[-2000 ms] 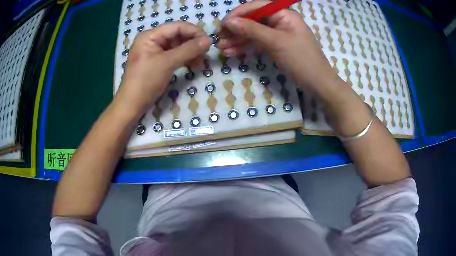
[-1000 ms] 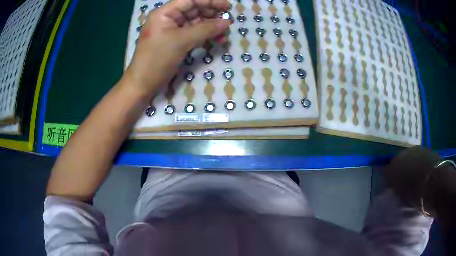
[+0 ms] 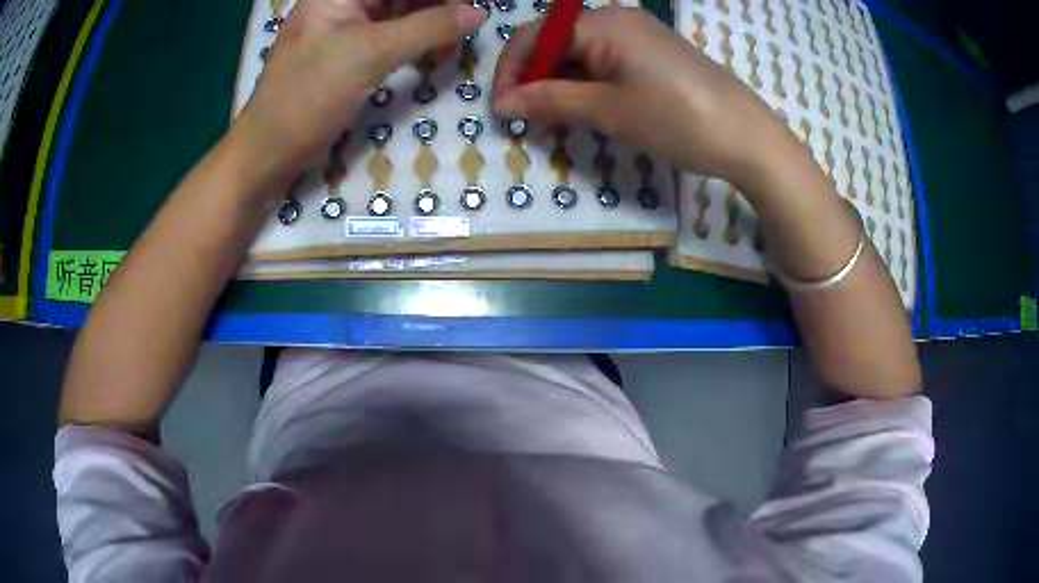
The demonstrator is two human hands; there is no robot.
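The white working tray (image 3: 518, 233) holds rows of small silver discs with dark rims. My right hand (image 3: 649, 85), with a bangle at the wrist, holds the red probe (image 3: 553, 43) over the tray. Its thumb and fingertips are just above a disc (image 3: 515, 126) in a slot seat. My left hand (image 3: 342, 57) is over the tray's upper left, thumb and fingers near each other close to the top edge. Whether a disc is between them cannot be told; part of this hand is cut off by the top edge.
A second white tray (image 3: 849, 148) with tan slots lies at right, partly under my right forearm. A lower tray (image 3: 547, 268) shows beneath the working tray. A green label (image 3: 86, 277) is at left, blue tape (image 3: 490, 331) along the near bench edge, another tray (image 3: 21, 34) at upper left.
My right hand has come back from the lower right to over the tray, the red probe now visible in it. A disc now sits in a seat that was bare. The whole view has shifted.
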